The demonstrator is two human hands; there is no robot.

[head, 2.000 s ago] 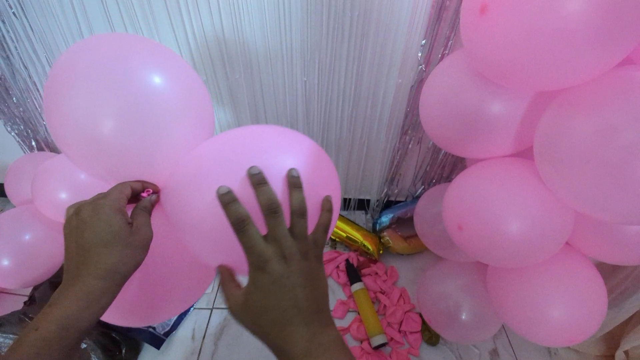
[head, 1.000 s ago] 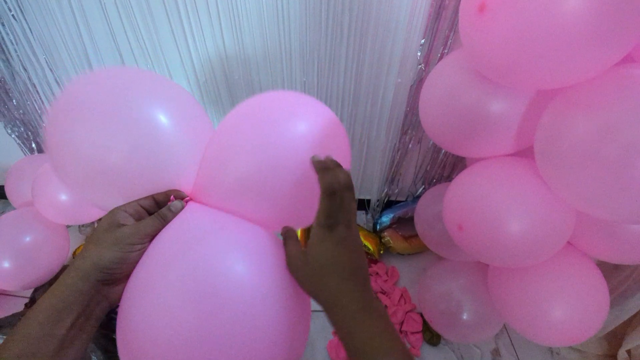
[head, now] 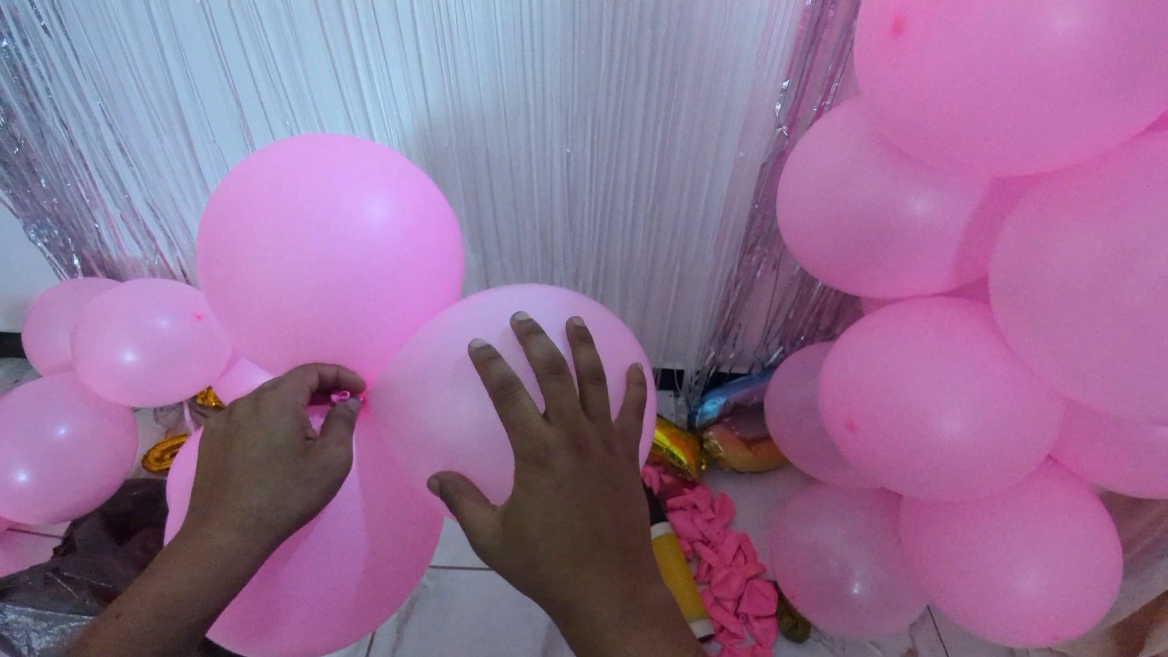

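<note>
My left hand (head: 278,447) pinches the pink knotted necks (head: 343,397) where several inflated balloons meet. One pink balloon (head: 328,246) stands above that joint, and another pink balloon (head: 338,557) hangs below it, partly behind my left hand and forearm. Spread flat on the right-hand pink balloon (head: 429,401) of the cluster is my right hand (head: 570,474), its fingers apart and pointing up. The palm side of that hand is hidden. Whether a fourth balloon lies behind the cluster cannot be told.
A column of pink balloons (head: 940,401) rises on the right; smaller pink balloons (head: 151,342) stand at left. Uninflated pink balloons (head: 730,584) and a yellow-and-black hand pump (head: 675,570) lie on the tiled floor, near foil balloons (head: 739,429). A fringe curtain (head: 566,155) hangs behind.
The held cluster has turned between the frames. My right hand, raised at the right balloon's edge one second ago, now lies flat on a balloon. My left hand stays at the knots.
</note>
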